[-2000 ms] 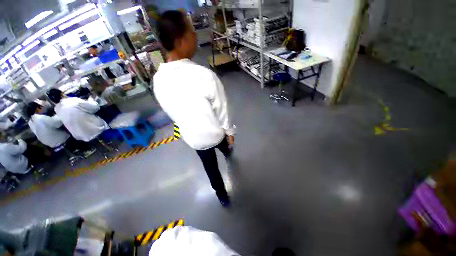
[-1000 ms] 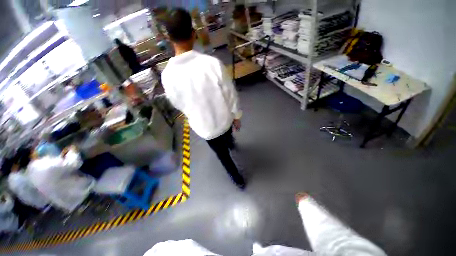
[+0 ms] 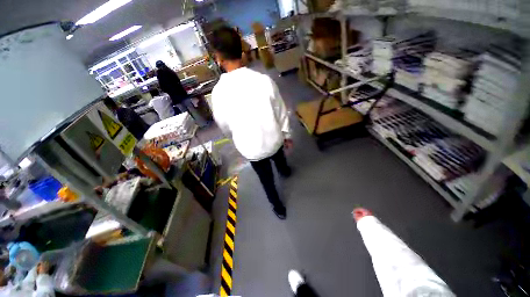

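My right hand (image 3: 361, 213) shows small and blurred at the end of a white sleeve (image 3: 398, 255), held out over the grey floor at the lower right. Its fingers cannot be made out, and I see nothing held in it. My left hand is not in view. A person in a white smock (image 3: 249, 113) and dark trousers walks ahead in the aisle, back turned to me. Yellow-black floor tape (image 3: 230, 238) runs along the aisle's left side. A white shoe tip (image 3: 296, 281) shows at the bottom.
A platform trolley (image 3: 330, 116) stands by long shelves (image 3: 430, 116) of stacked white items on the right. Green-topped benches (image 3: 113, 264), a machine with yellow warning signs (image 3: 113, 126) and a large pale cylinder (image 3: 46, 81) are on the left. A person in dark clothes (image 3: 169, 84) stands farther back.
The view has moved forward along the aisle. The shelves and trolley are nearer, and the table with the round stool has left the view. My right arm, absent at first, stays at the lower right.
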